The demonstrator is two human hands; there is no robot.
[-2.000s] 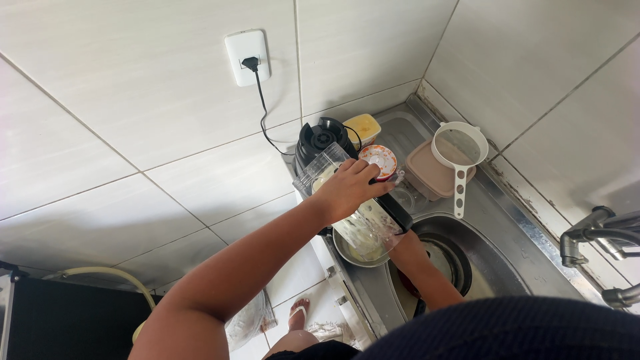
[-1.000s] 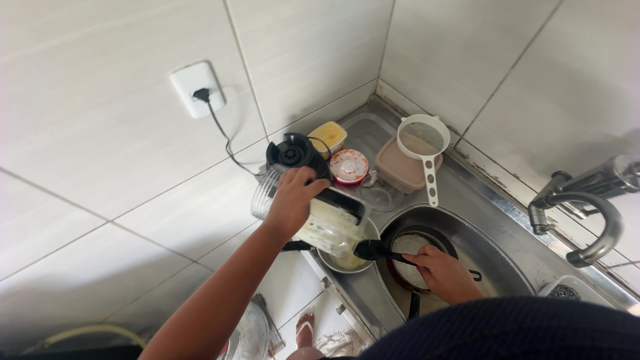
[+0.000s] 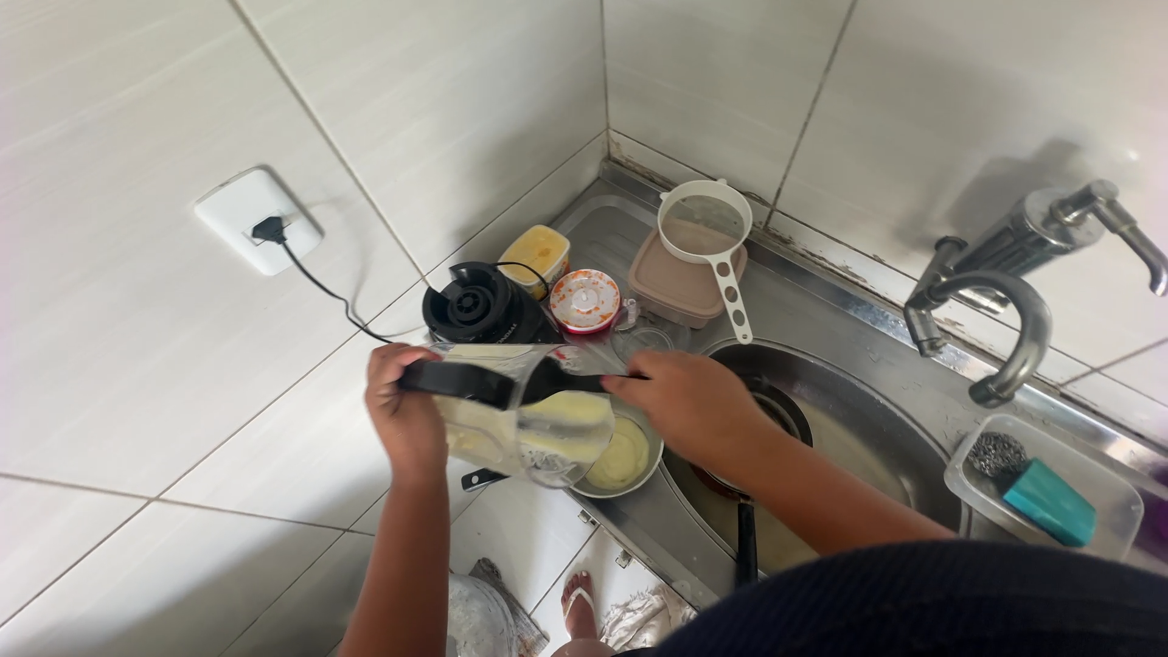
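Note:
My left hand (image 3: 406, 415) grips the black handle of a clear blender jar (image 3: 484, 443), tipped on its side with its mouth toward the right. Pale creamy residue coats the jar's inside. Just below the mouth sits a pan (image 3: 659, 461) holding pale yellow batter or cream (image 3: 622, 456); a black handle sticks out to its left. My right hand (image 3: 680, 397) holds a black spatula or spoon (image 3: 575, 381), its head at the jar's mouth. The black blender base (image 3: 474, 306) stands behind the jar, its cord running to the wall outlet (image 3: 260, 219).
Beyond the jar are a yellow tub (image 3: 537, 255), a round red-and-white container (image 3: 585, 301), and a white strainer (image 3: 705, 222) on a lidded pink box (image 3: 671, 278). The sink (image 3: 899, 456) holds dark pans. At right are a faucet (image 3: 1022, 319) and a plastic tray (image 3: 1127, 511) with a sponge and steel wool.
My left hand has gone from the top of the jar to its handle, and the jar is turned. My right hand has raised the black utensil from beside the pan to the jar's mouth.

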